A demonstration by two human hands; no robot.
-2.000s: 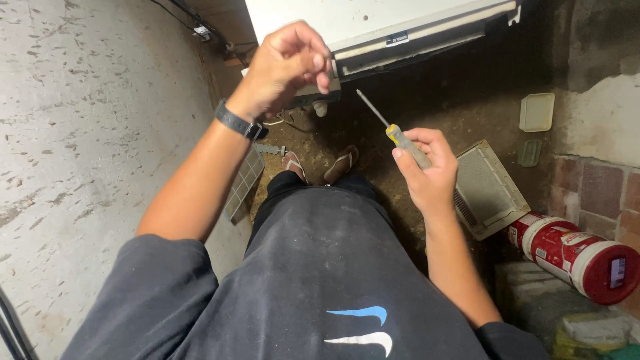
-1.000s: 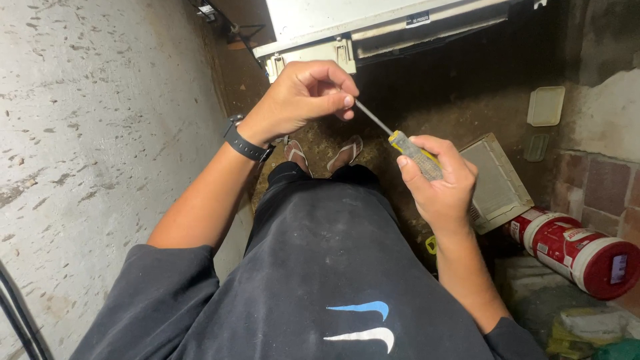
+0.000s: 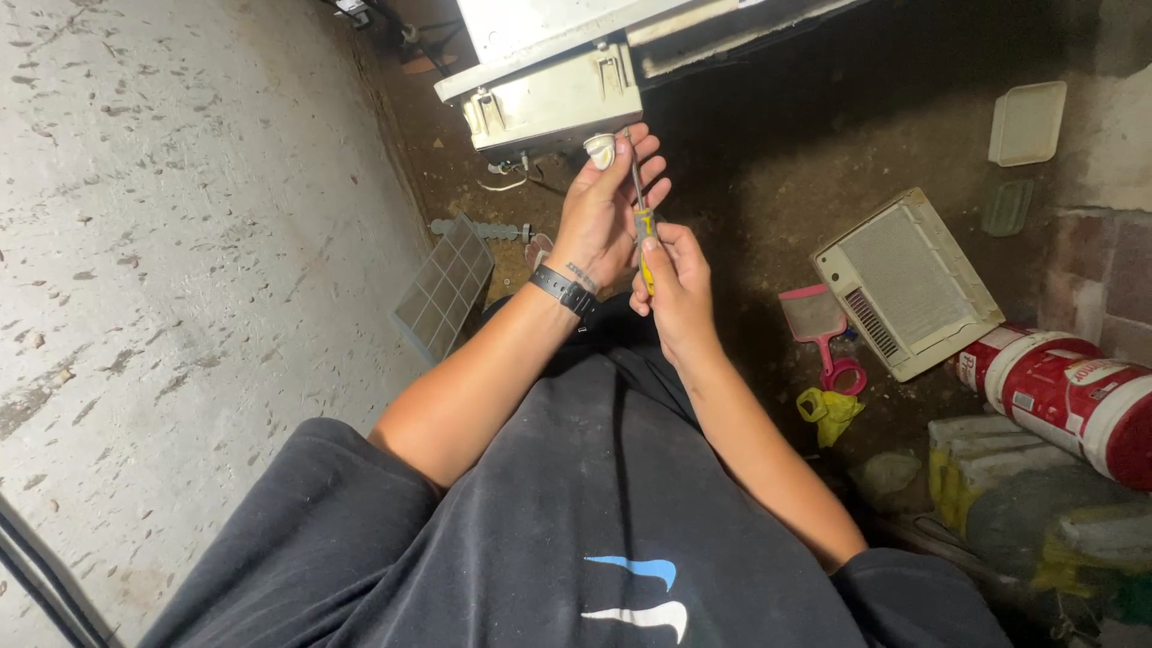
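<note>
My right hand (image 3: 673, 274) grips a screwdriver (image 3: 645, 238) by its grey and yellow handle, with the shaft pointing up. The palm of my left hand (image 3: 605, 207) faces up, its fingers apart behind the screwdriver's tip. Between thumb and fingers of that hand is a small round white part (image 3: 599, 151), whose kind I cannot tell. Just above it is the cream plastic box (image 3: 558, 103) on the underside edge of a white appliance (image 3: 540, 27). A wire (image 3: 506, 185) hangs below this box.
A rough pale wall (image 3: 180, 198) runs along the left. A mesh filter panel (image 3: 445, 288) leans there. To the right lie a grilled plastic cover (image 3: 909, 283), a pink dustpan (image 3: 813, 315), a yellow plastic bag (image 3: 830, 414) and red and white buckets (image 3: 1062, 387). A shallow tray (image 3: 1029, 123) is farther off.
My left hand has turned palm up, and the white part now shows in it. The screwdriver has swung from slanting left to nearly upright, with my right hand closer to the left.
</note>
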